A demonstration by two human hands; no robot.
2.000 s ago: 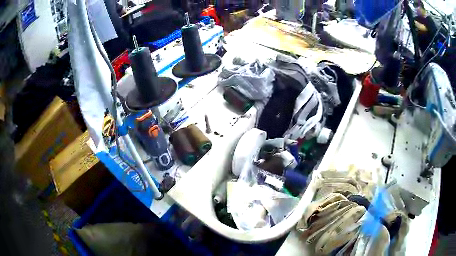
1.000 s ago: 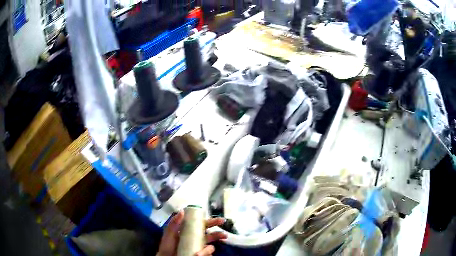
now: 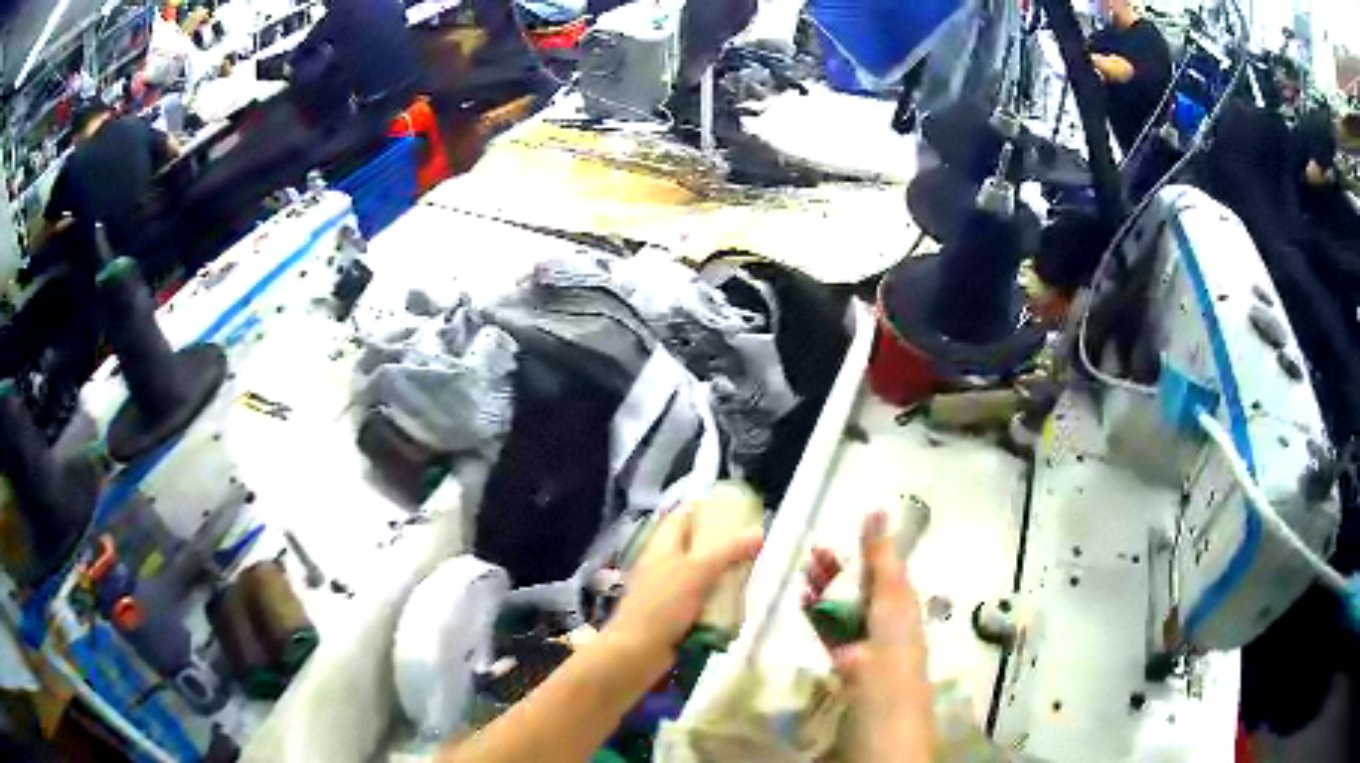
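Observation:
My left hand [image 3: 674, 581] is around a cream thread cone [image 3: 726, 555] with a green end, above the white trough's right wall. My right hand [image 3: 883, 619] holds another pale thread cone [image 3: 902, 525] with a green end, over the white table to the right. Both cones are tilted. Beige fabric pieces [image 3: 768, 716] lie below my hands, partly hidden by my right hand and wrist.
The trough [image 3: 798, 522] holds scraps and spools. Grey and black fabric [image 3: 552, 447] is heaped behind. Brown cones [image 3: 261, 619] lie left, near dark cones on discs [image 3: 146, 358]. A white sewing machine [image 3: 1245, 432] stands right. People are in the background.
The view has turned to the right. My left hand has moved from the trough's front rim to its right side with a cone. My right hand has come into view holding a cone.

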